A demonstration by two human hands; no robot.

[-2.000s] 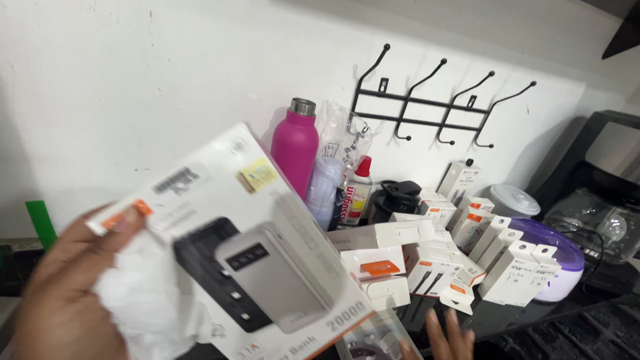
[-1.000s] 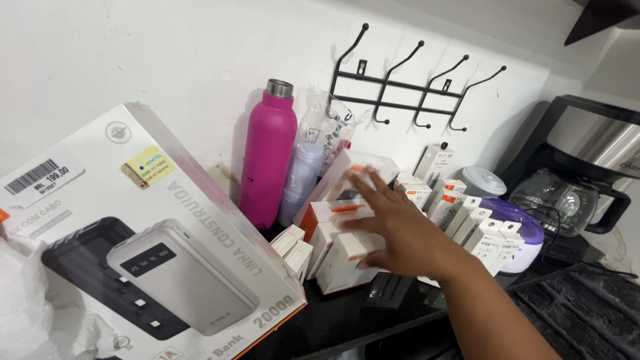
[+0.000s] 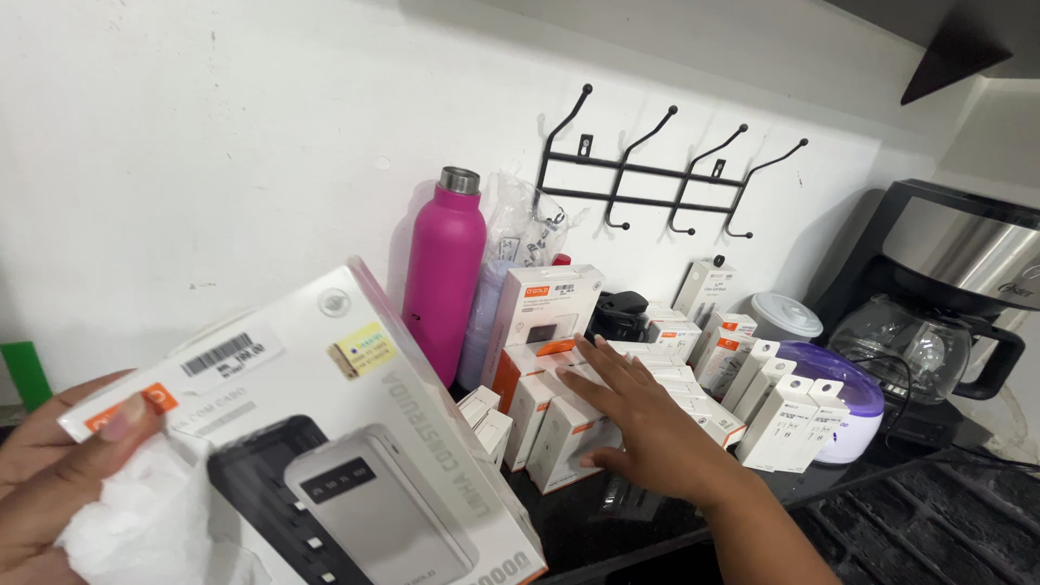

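My left hand grips the corner of a white power bank box at the lower left, along with a crumpled white tissue or cloth. The box is tilted, and its front pictures a grey and a black power bank. My right hand reaches across the middle, fingers spread, over small white-and-orange boxes; whether the fingertips touch them cannot be told. Behind these boxes stands a white box with an orange label, upright against plastic-wrapped cups.
A pink metal bottle stands by the wall below a black hook rack. Several slim white boxes, a purple-and-white appliance, a lidded white tub and a coffee maker line the black counter.
The right hand has come up from the bottom edge to the boxes in the middle. An upright white box now shows there, and the small boxes are stacked differently from two seconds ago.
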